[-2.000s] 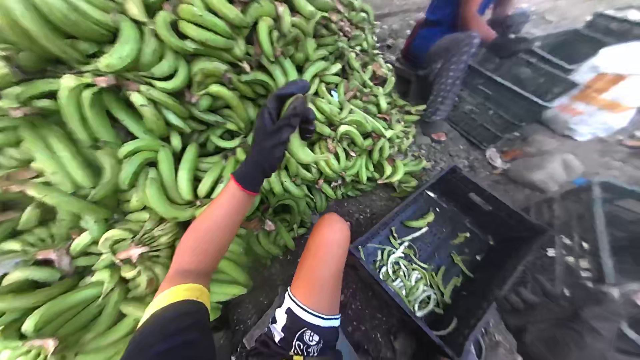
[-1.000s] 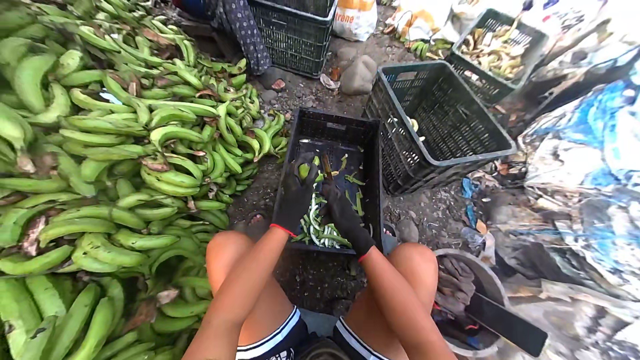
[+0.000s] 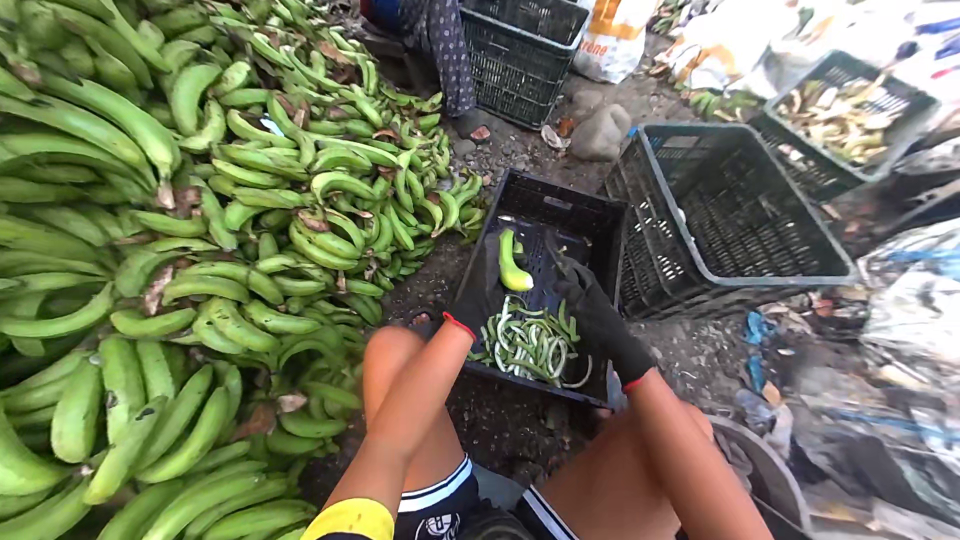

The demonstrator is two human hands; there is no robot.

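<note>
My left hand (image 3: 482,281), in a black glove with a red cuff, holds a green plantain (image 3: 511,262) over a shallow black plastic crate (image 3: 555,196). The plantain's near end looks cut and pale. Opposite it is my right hand (image 3: 592,307), also in a black glove, with its fingers toward the plantain; whether it grips a tool is not clear. Strips of green peel (image 3: 529,341) lie heaped at the near end of the crate, below both hands.
A large pile of green plantains (image 3: 247,195) fills the left. Black plastic crates (image 3: 750,281) stand right and behind, with a stone (image 3: 601,131) between. One crate holds pale peelings (image 3: 844,120). A round tub (image 3: 761,465) sits by my right knee; a person's patterned trouser leg (image 3: 448,56) shows at the back.
My left hand was over the plantain pile two seconds ago; it came to the crate by one second ago, and the view swung right. The held plantain now shows more plainly.
</note>
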